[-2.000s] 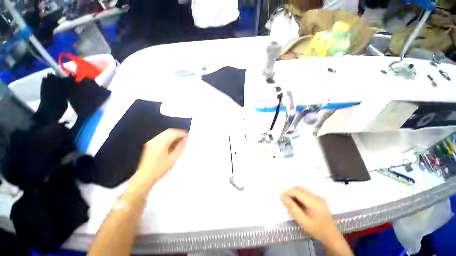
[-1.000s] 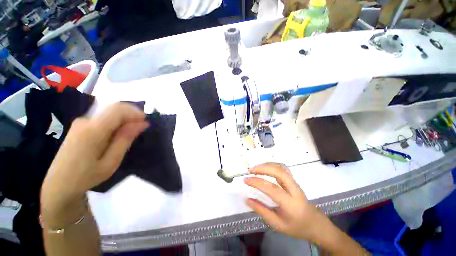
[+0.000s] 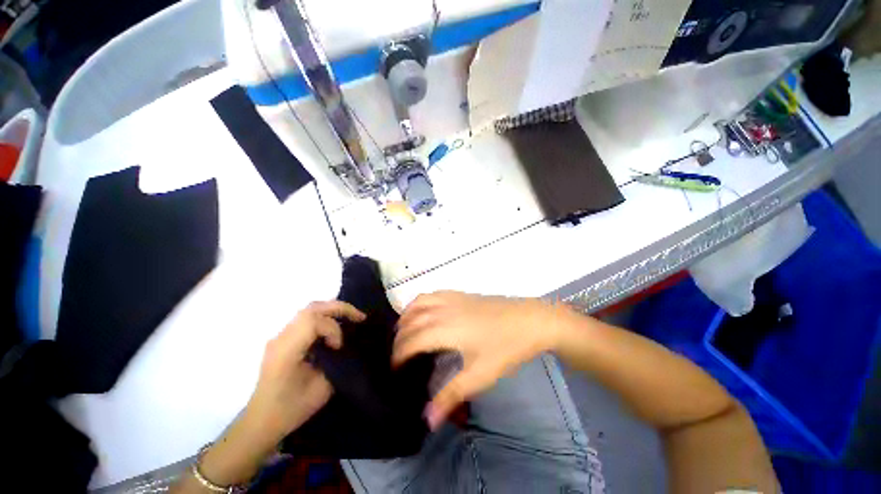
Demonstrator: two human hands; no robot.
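A black fabric piece is held at the table's front edge, bunched and hanging partly over my lap. My left hand grips its left side. My right hand grips its right side, with fingers partly hidden by the cloth. Another black panel with a notched top lies flat at the left. A small black strip-like panel lies left of the needle area. The presser foot with its grey guard stands beyond my hands, with no black cloth under it.
The white sewing machine head carries hanging cards. A dark brown flat piece lies right of the needle. Thread snips and a clutter of small tools lie farther right. A blue bin stands below right.
The view has turned right and down. The black piece has come from the left to the front edge. My right hand, empty before, now holds it together with my left.
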